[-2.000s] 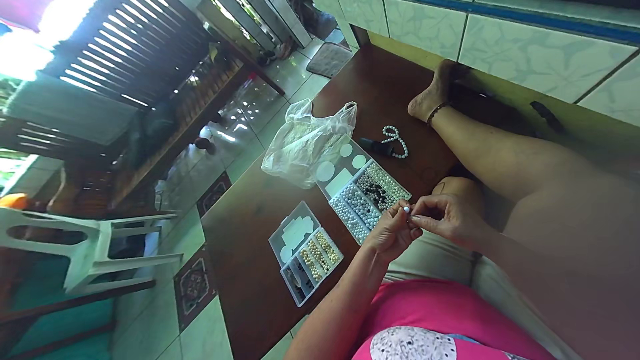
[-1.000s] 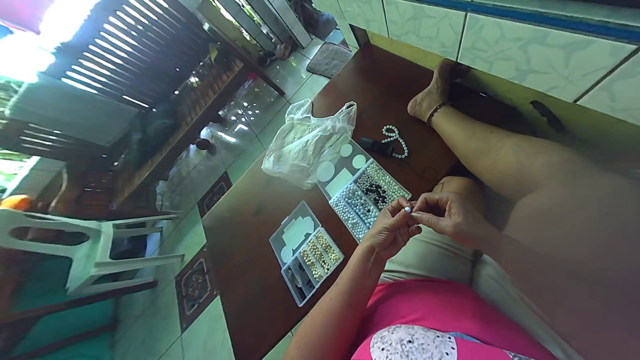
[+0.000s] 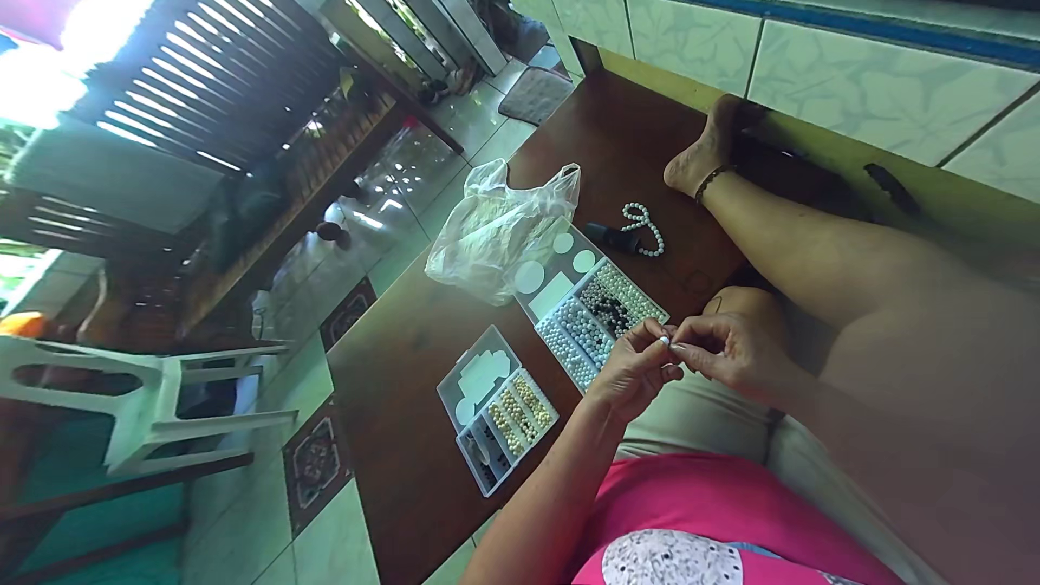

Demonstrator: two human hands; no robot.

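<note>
My left hand [image 3: 638, 370] pinches a small white bead [image 3: 665, 340] between thumb and fingertips. Touching or nearly touching it, my right hand [image 3: 719, 349] has thumb and index finger pressed together at the bead; whether it grips a thread is too small to tell. Just beyond the hands lies an open plastic bead box [image 3: 581, 321] with white, bluish and dark beads in compartments. A smaller open box [image 3: 497, 414] to its left holds gold and cream beads and dark pieces. A string of white beads [image 3: 644, 229] lies by a dark object [image 3: 611, 238], its kind unclear.
A translucent plastic bag [image 3: 496, 236] rests on the brown wooden surface [image 3: 390, 406], against the larger box's lid. My bare leg [image 3: 812, 236] stretches along the right, beside the tiled wall [image 3: 845, 89]. A white plastic chair [image 3: 138, 398] stands on the floor at left.
</note>
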